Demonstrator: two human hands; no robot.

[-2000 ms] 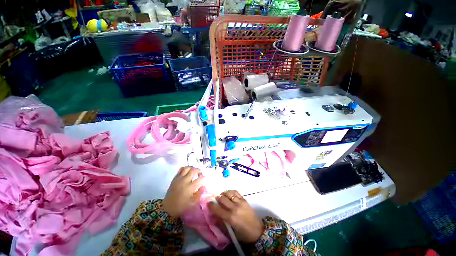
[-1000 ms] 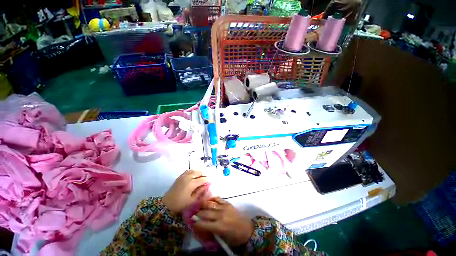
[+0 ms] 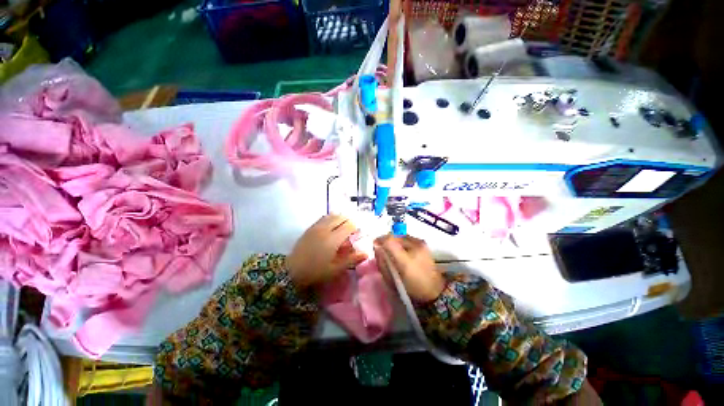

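My left hand (image 3: 324, 252) holds a pink fabric piece (image 3: 367, 305) just in front of the needle area. My right hand (image 3: 410, 266) is beside it on the right, its fingertips close to the blue-tipped presser foot area (image 3: 398, 227), pinching a white elastic or cord (image 3: 407, 304). The elastic trails down from the fingers past the table's front edge. The pink piece hangs in folds between and below the hands. The fabric right at the needle is washed out by bright light. The sewing machine (image 3: 508, 176) stands to the right of the needle.
A large heap of pink fabric (image 3: 135, 214) lies at left. Pink rings (image 3: 274, 135) lie behind the needle. Black snips (image 3: 433, 221) lie right of the needle, and a black slab like a smartphone (image 3: 597, 255) at right. White hanks (image 3: 38, 369) hang at lower left.
The view has tilted down and closer. Both hands have moved up to the needle area with the pink piece and the white elastic.
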